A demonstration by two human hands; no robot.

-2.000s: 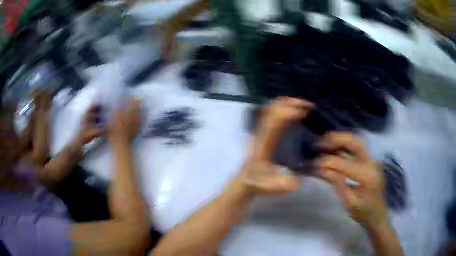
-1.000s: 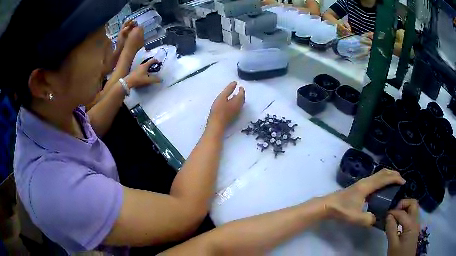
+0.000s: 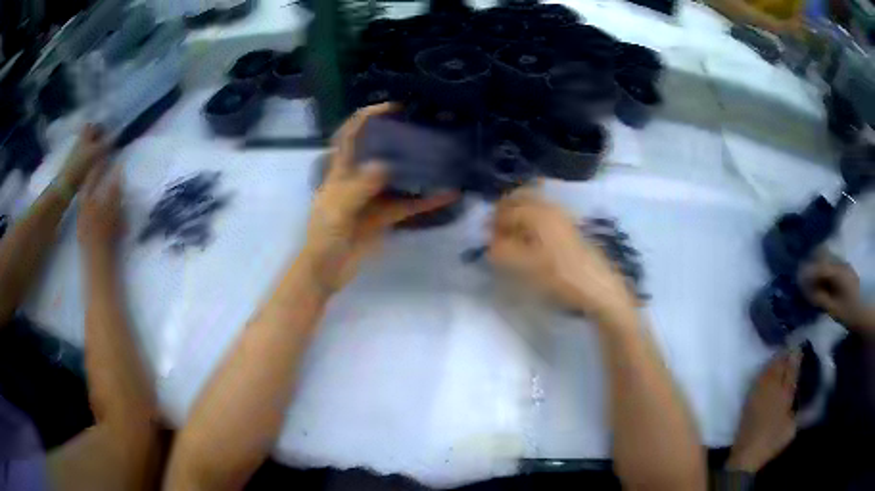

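Note:
My left hand (image 3: 347,206) holds a dark housing cup (image 3: 414,153) tilted above the bench; the cup is motion-blurred and its inside is hidden. My right hand (image 3: 547,245) is to the right of and below the cup, apart from it, with fingers curled together. A small dark piece (image 3: 473,255), seemingly a clip, shows at its fingertips; blur hides its shape. A loose pile of small dark clips (image 3: 616,251) lies just behind and right of my right hand, partly covered by it.
Many housing cups (image 3: 526,62) stand massed at the back. A green post (image 3: 328,62) rises left of them. Another clip pile (image 3: 187,209) lies on the white sheeting (image 3: 403,384) at left. A neighbour's arms (image 3: 106,278) are at left; another person's hands (image 3: 772,388) and dark parts (image 3: 794,235) are at right.
The view has swung right, away from the left neighbour. My left hand still holds a cup. My right hand, close against the cup a second ago, is now apart from it.

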